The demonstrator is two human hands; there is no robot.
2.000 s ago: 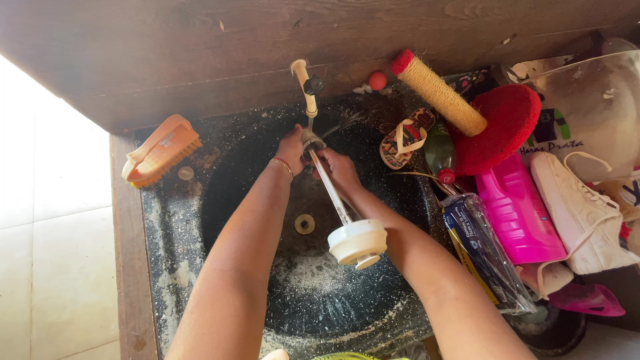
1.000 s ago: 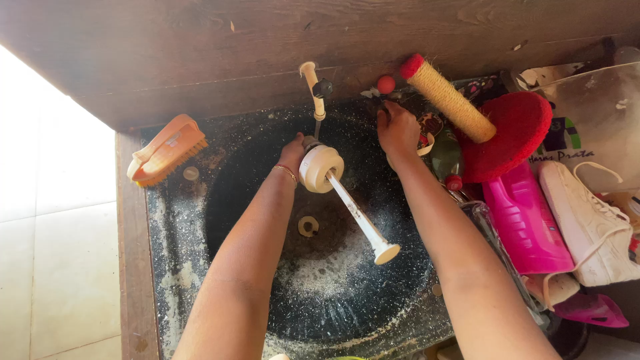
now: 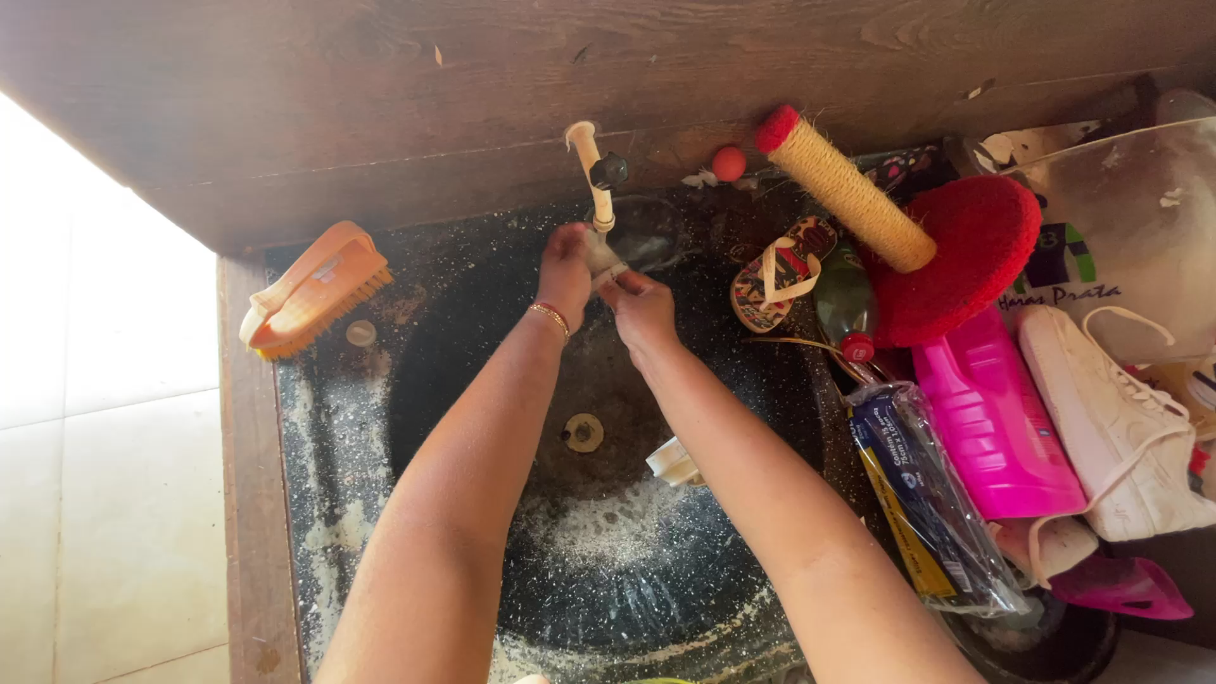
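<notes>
Directly below the cream plastic tap [image 3: 589,171], with its black knob, my left hand [image 3: 567,271] and my right hand [image 3: 641,309] meet around a small translucent piece [image 3: 605,266], wet or held in running water. Both hands' fingers are closed on it; its exact kind cannot be told. A white plastic part [image 3: 675,464] shows in the bowl of the dark speckled sink [image 3: 598,570], half hidden behind my right forearm. The round drain [image 3: 582,432] lies between my forearms.
An orange scrub brush [image 3: 318,290] rests on the left rim. At right crowd a flip-flop [image 3: 781,275], a green bottle [image 3: 845,299], a red-based sisal scratching post [image 3: 855,195], a pink bottle [image 3: 997,418], a bag packet [image 3: 921,494] and a white shoe [image 3: 1102,418]. A red ball [image 3: 729,163] sits behind.
My right hand has come left from beside the red ball to meet my left hand under the tap. The white part with the long tube, held by my left hand before, is no longer in it.
</notes>
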